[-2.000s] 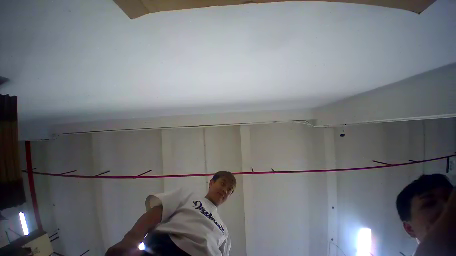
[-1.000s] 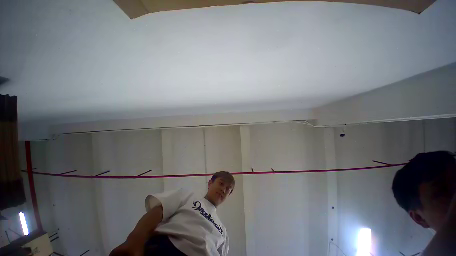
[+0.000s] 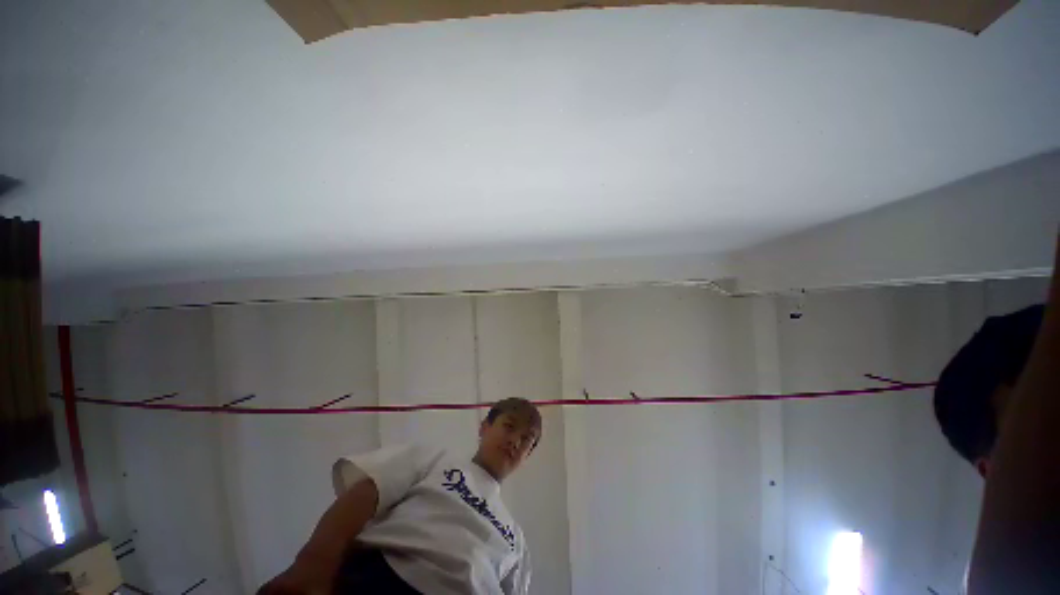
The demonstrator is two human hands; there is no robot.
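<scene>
Neither of my hands can be made out. A plain tan cardboard edge (image 3: 628, 9) runs along the top of the picture, cut off by the rim, and no hand is seen on it. A dark, blurred arm-like shape (image 3: 1023, 488) stands close at the right edge; whose it is cannot be told.
A person in a white shirt (image 3: 448, 511) leans in at the bottom centre. Another person's dark-haired head (image 3: 988, 378) is at the right. Brown ribbed stacked cardboard (image 3: 21, 349) is far left, a carton (image 3: 93, 570) below it. A red pipe (image 3: 442, 407) crosses overhead.
The head at the right has risen and turned away, and the dark arm-like shape beside it now reaches higher. The person in the white shirt has shifted slightly; the camera view is nearly unchanged.
</scene>
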